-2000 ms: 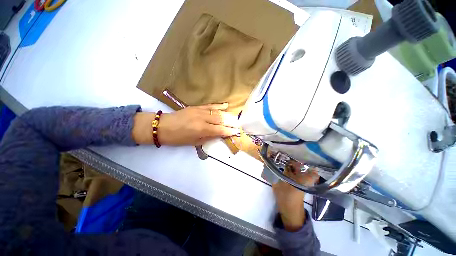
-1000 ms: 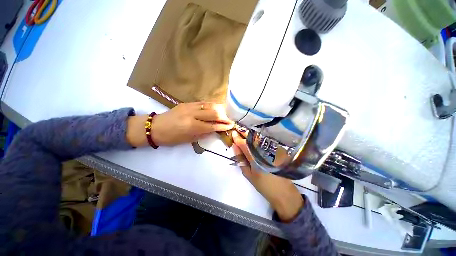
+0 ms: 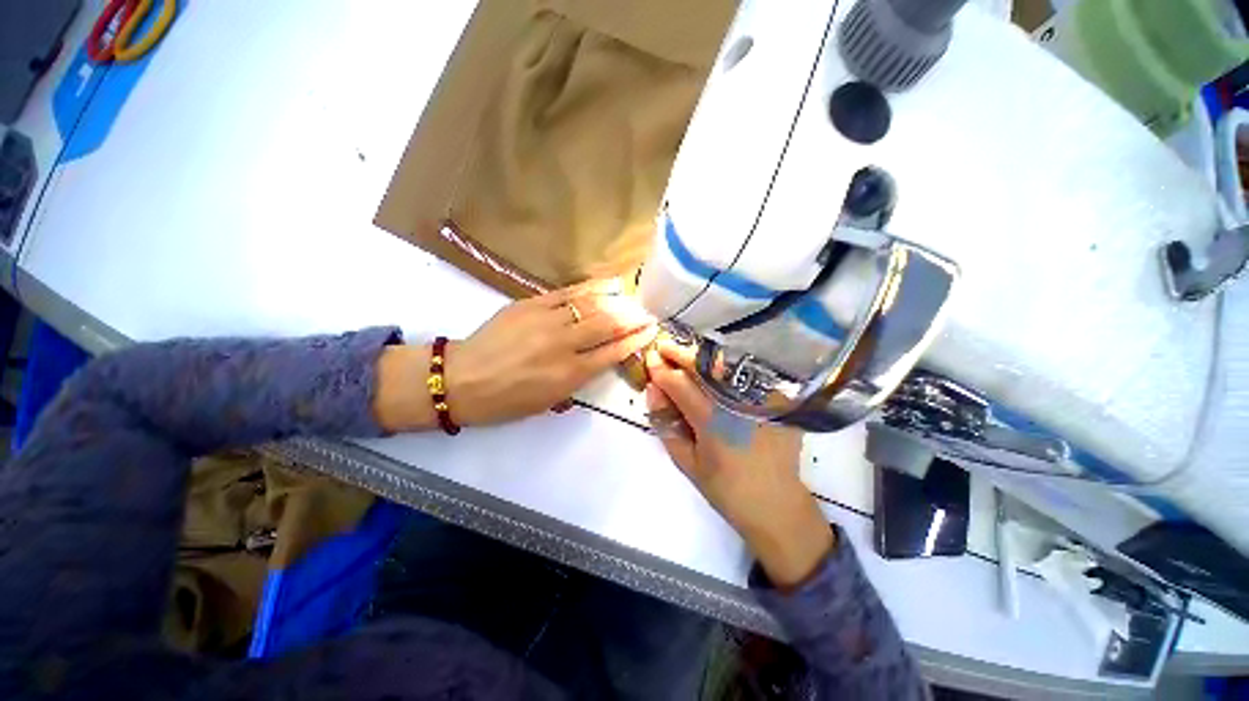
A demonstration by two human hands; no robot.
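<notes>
A khaki-brown garment panel (image 3: 432, 171) lies flat on the table, with a puffy patch pocket (image 3: 582, 137) on it. A silvery zipper (image 3: 480, 252) runs along its near edge towards the needle area (image 3: 671, 340). My left hand (image 3: 527, 359) lies over the panel's near edge, fingertips in the bright light at the needle. My right hand (image 3: 719, 452) is just right of it, thumb and fingers together at the cloth's end by the needle; a small metal tool seems to lie in it. The exact grip is hidden by glare and fingers.
The white sewing machine head (image 3: 1014, 260) fills the right. Scissors (image 3: 137, 28) lie at the far left. A black phone (image 3: 921, 510) lies right of my right hand. A blue tub (image 3: 322, 582) with brown pieces (image 3: 219, 527) is below the table edge at left.
My right hand has come from behind the machine's metal guard to the cloth beside my left fingertips. The camera view has shifted, so the machine head appears larger and more to the left.
</notes>
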